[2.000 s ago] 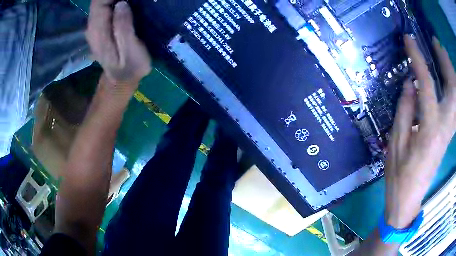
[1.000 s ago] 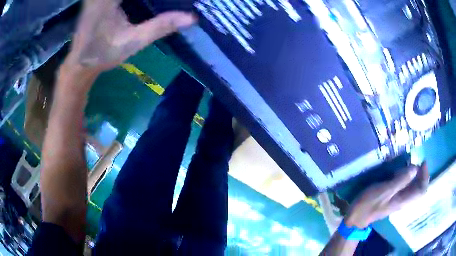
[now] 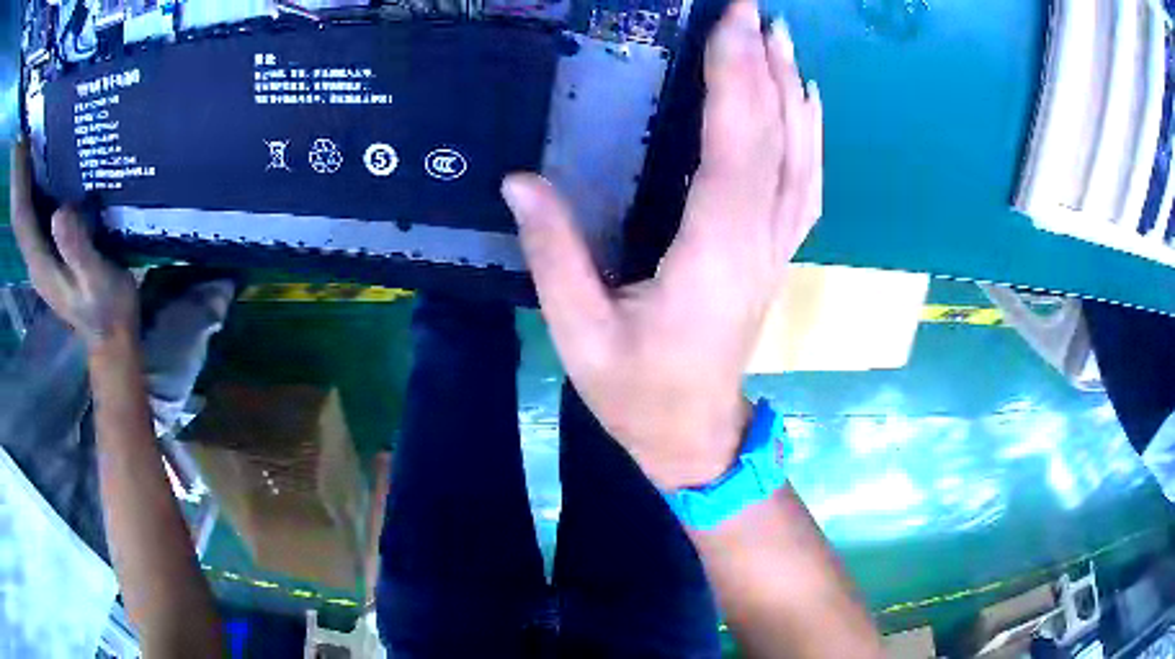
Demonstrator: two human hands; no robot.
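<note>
An open laptop base (image 3: 503,245) lies on the green bench at the upper left, cut off by the top edge. Its black battery pack (image 3: 425,97) with white print and round symbols faces up, with part of the motherboard (image 3: 638,23) behind it. My left hand (image 3: 84,270) holds the laptop's left front corner. My right hand (image 3: 683,277) holds the right front corner, thumb on top and fingers along the right side. The fingertips under the left edge are partly hidden. A blue wristband (image 3: 737,483) is on my right wrist.
The green bench (image 3: 928,142) extends to the right, with a white ribbed tray (image 3: 1115,129) at its far right. Below the bench edge are my legs, an open brown carton (image 3: 277,470) at left, a pale board or box (image 3: 844,318), a white stool (image 3: 1050,328) and yellow-black floor tape (image 3: 329,294).
The laptop has turned to lie nearly square to the bench edge and sits further left in view. My right hand has moved from below the laptop onto its right corner; my left hand grips the left corner.
</note>
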